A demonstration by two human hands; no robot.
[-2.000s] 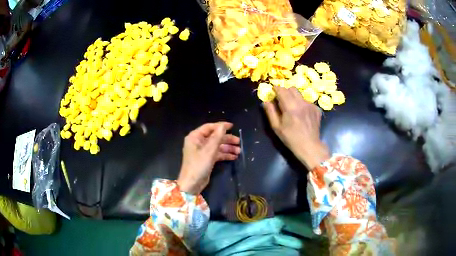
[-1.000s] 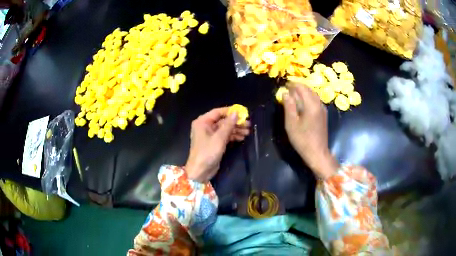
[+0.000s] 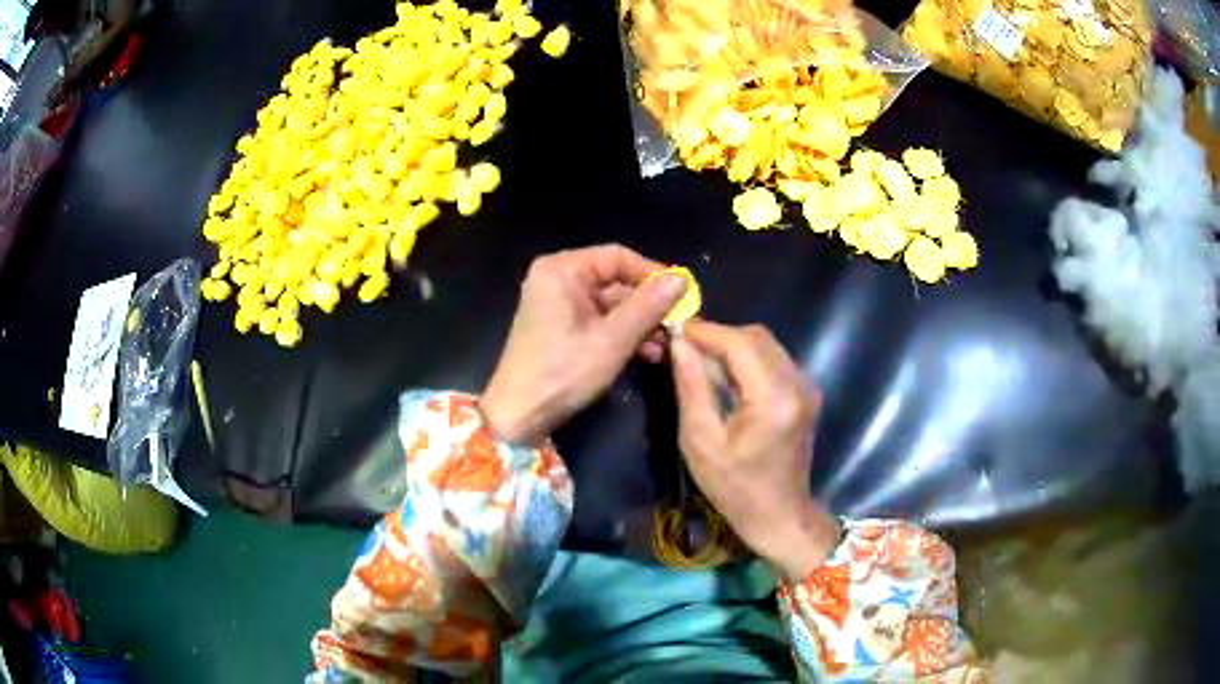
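Note:
My left hand (image 3: 575, 334) pinches one flat round yellow piece (image 3: 684, 295) between thumb and fingers at the centre. My right hand (image 3: 752, 434) is just below and right of it, thumb and index fingertips together at the piece's lower edge. A tiny pale bit shows at those fingertips; whether it is stuffing or a piece edge I cannot tell. Loose flat pieces (image 3: 876, 214) lie in front of the open clear bag of yellow pieces (image 3: 763, 80). Brownish-yellow loops (image 3: 689, 535) lie at the table edge, partly behind my right hand; the thin shaft is mostly hidden.
A large pile of plump yellow pieces (image 3: 355, 167) lies at left. A second bag (image 3: 1050, 60) is at top right, with white stuffing (image 3: 1137, 261) below it. An empty clear bag (image 3: 154, 374), white card (image 3: 98, 354) and thin yellow strip (image 3: 201, 401) lie on the black sheeting (image 3: 361, 441).
My right hand has left the loose pieces and come back beside my left hand. My left hand, empty two seconds ago, took a yellow piece and still holds it. The view has shifted slightly.

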